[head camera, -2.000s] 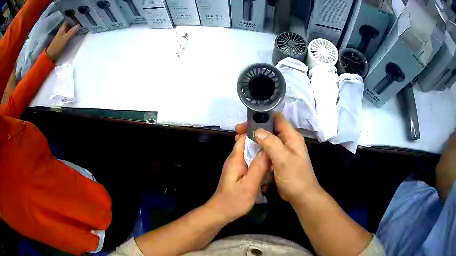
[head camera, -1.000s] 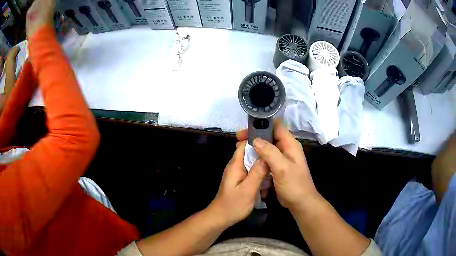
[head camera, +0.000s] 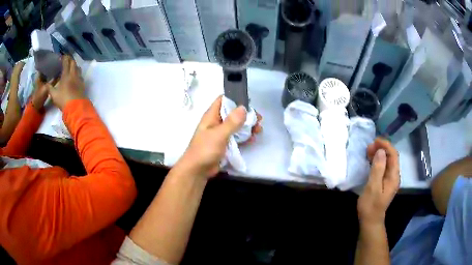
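My left hand (head camera: 215, 135) is closed round the bagged handle of a dark grey handheld fan (head camera: 235, 83), which is upright over the bench with its round head up. A thin white bag (head camera: 235, 155) hangs round the handle. My right hand (head camera: 382, 178) is at the bench edge, fingers bent and apart, by a dark-headed fan (head camera: 364, 105) in a white bag. Whether it touches that bag I cannot tell. Beside it lie a white fan (head camera: 334, 94) and another dark grey fan (head camera: 300, 89), both with bagged handles.
Grey-blue retail boxes (head camera: 207, 31) stand along the back and right. An unbagged grey unit (head camera: 294, 41) stands among them. A slim dark bar (head camera: 421, 152) lies right. A small clear-white item (head camera: 188, 88) lies on the bench. A person in orange (head camera: 98, 150) is left; light blue clothing (head camera: 440, 233) right.
My left hand has moved the fan up and left. My right hand has let go of it and moved right. The view has shifted, and the person in orange now holds a pale object.
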